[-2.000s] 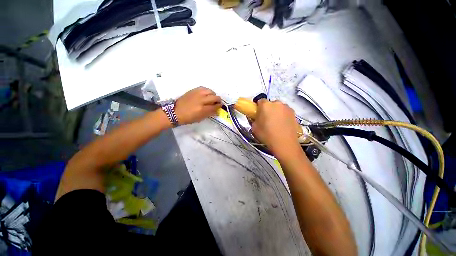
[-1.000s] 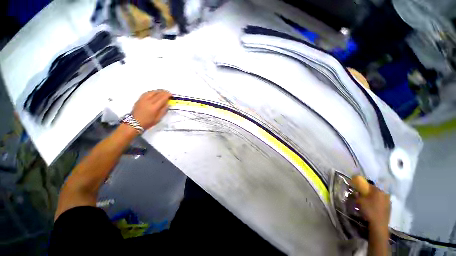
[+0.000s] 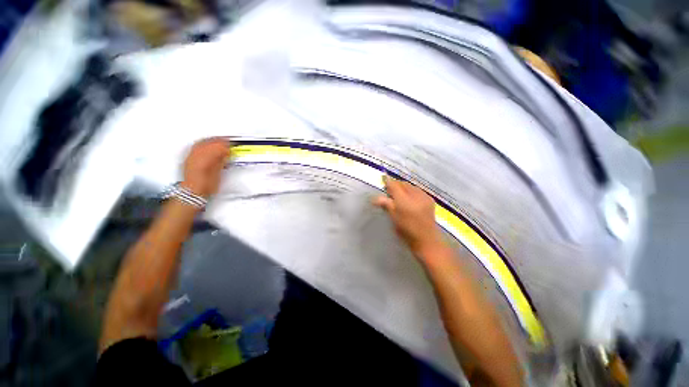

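A long curved waistband piece (image 3: 483,250), white with a dark outer edge, lies across the pressing table (image 3: 317,249). The yellow marking template (image 3: 495,264) lies along it. My left hand (image 3: 205,166) is on the left end of the band and template, fingers closed over it. My right hand (image 3: 409,208) is over the middle of the band, its fingertips at the strip; whether it grips anything cannot be told. The steam iron (image 3: 618,370) shows only in part and blurred at the bottom right.
Stacked waistband pieces (image 3: 453,47) curve along the far side, with another dark-edged curve (image 3: 423,108) nearer. A tape roll (image 3: 619,212) is at the far right. A blurred tied bundle (image 3: 68,125) lies at the left. Dark floor shows past the near edge.
My right hand has let go of the iron and moved left to the middle of the band. The iron now shows lower right. My left hand stays at the band's left end; the view has shifted.
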